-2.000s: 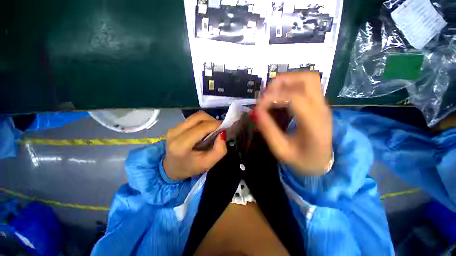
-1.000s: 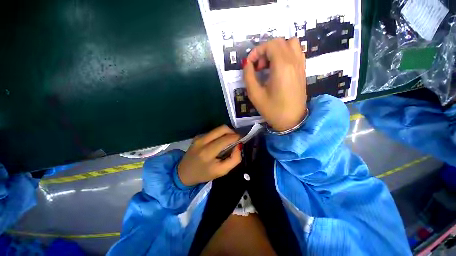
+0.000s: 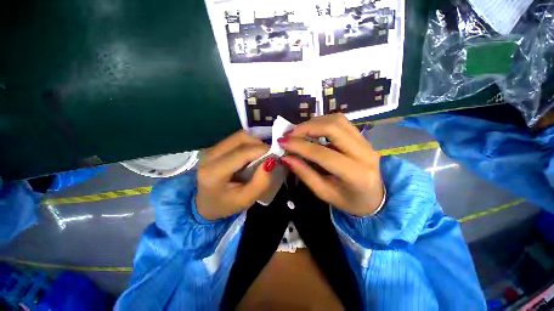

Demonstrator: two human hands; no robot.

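My left hand (image 3: 234,176) grips a bent release liner sheet (image 3: 279,135), white on top with a greyish part below, close to my body. My right hand (image 3: 340,163) is at the liner's right side, with thumb and fingertips pinched at its edge. Whether a sticker is between the fingertips cannot be seen. Just beyond my hands lies a white carrier tray (image 3: 273,74) with black boards in two columns. The near left board (image 3: 282,108) is partly hidden by the liner and my hand; the near right board (image 3: 356,92) shows fully.
The tray lies on a dark green bench (image 3: 121,73). A clear plastic bag (image 3: 446,79) with a green card (image 3: 491,58) and a white label (image 3: 499,12) is at the right. A white tub (image 3: 159,164) sits under the bench edge. Another person's blue sleeve (image 3: 492,152) is at the right.
My right hand has come back from over the tray's left column to the liner near my body. My left hand still holds the liner. The view has shifted, and the boards are more exposed.
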